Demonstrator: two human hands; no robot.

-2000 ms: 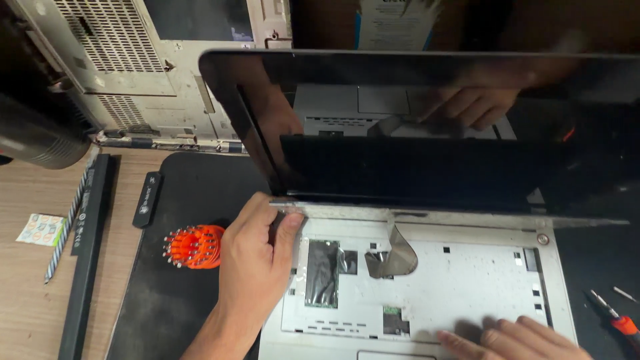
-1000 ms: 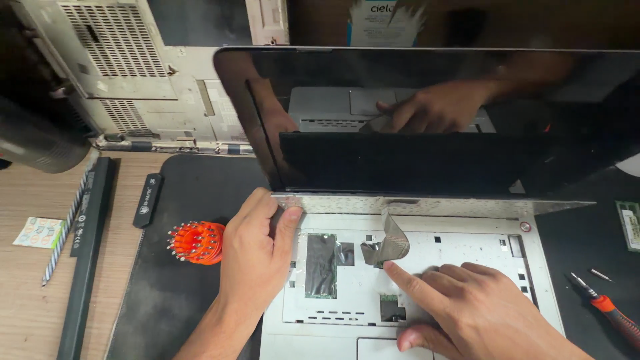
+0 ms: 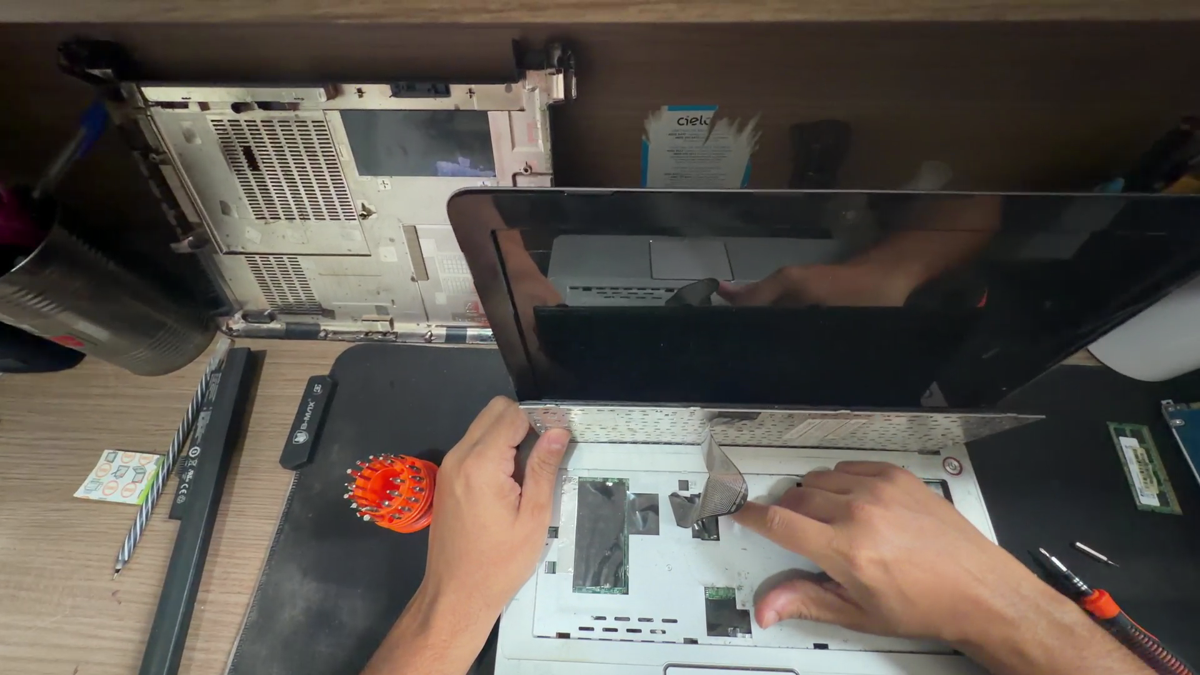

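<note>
A laptop base (image 3: 656,600) with its keyboard bay exposed lies on a black mat, its dark screen (image 3: 750,347) raised behind. Seen edge-on, a keyboard (image 3: 637,424) stands tilted up in front of the screen. My left hand (image 3: 497,506) grips the keyboard's left end between thumb and fingers. From the keyboard a ribbon cable (image 3: 720,480) curves down to the middle of the bay. The index fingertip of my right hand (image 3: 862,548) touches or nearly touches the cable's lower part, with the other fingers over the bay and nothing visibly grasped.
An orange bit holder (image 3: 392,492) stands left of my left hand. Farther left lie a laptop battery (image 3: 202,506), a striped pencil (image 3: 173,459) and a sticker sheet (image 3: 120,476). A laptop bottom cover (image 3: 375,216) leans behind. At right are a memory module (image 3: 1144,467) and a screwdriver (image 3: 1102,605).
My right hand has moved from the front right of the laptop base up to the ribbon cable. My left hand keeps hold of the keyboard's end. The view has shifted.
</note>
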